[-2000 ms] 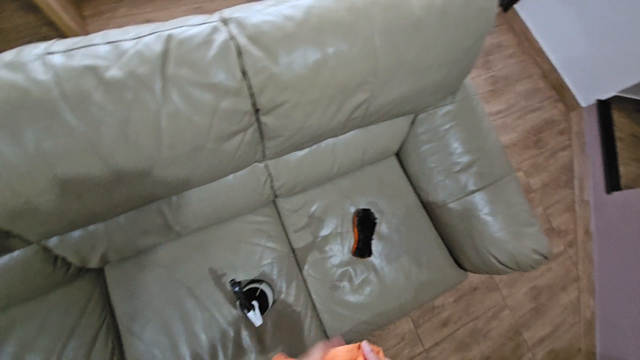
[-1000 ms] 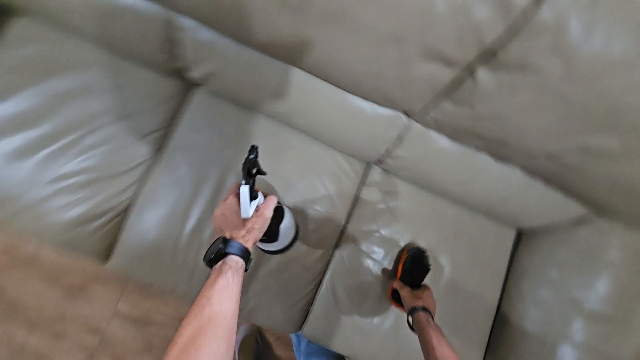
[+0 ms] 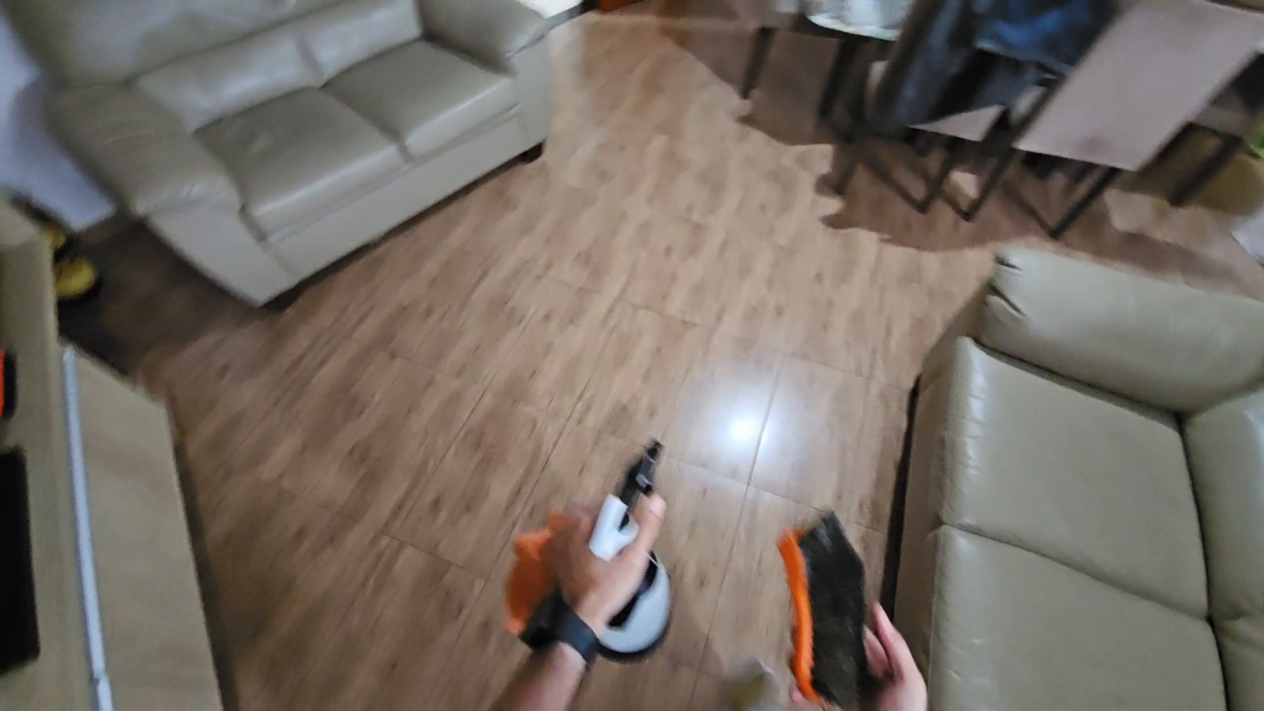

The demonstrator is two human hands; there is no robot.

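At the lower middle, my left hand (image 3: 607,568) grips a black and white spray bottle (image 3: 642,617) by its neck, just below the trigger head. An orange cloth (image 3: 531,573) shows beside that hand, on its left, seemingly held along with the bottle. In my right hand (image 3: 894,662), at the lower right, is a brush (image 3: 829,607) with dark bristles and an orange edge, the bristles facing right. Part of the right hand is hidden behind the brush. Both hands are above the wood-look floor.
A beige leather sofa (image 3: 1066,474) stands close on the right, another sofa (image 3: 306,148) at the upper left. Chairs (image 3: 1136,89), one with dark clothing over it, stand by a table at the upper right. A light wooden cabinet (image 3: 138,533) runs along the left edge.
The bottle and brush lay on the sofa seats two seconds ago, and both hands were on them one second ago. Now they are held over the floor. The view has swung widely to the room.
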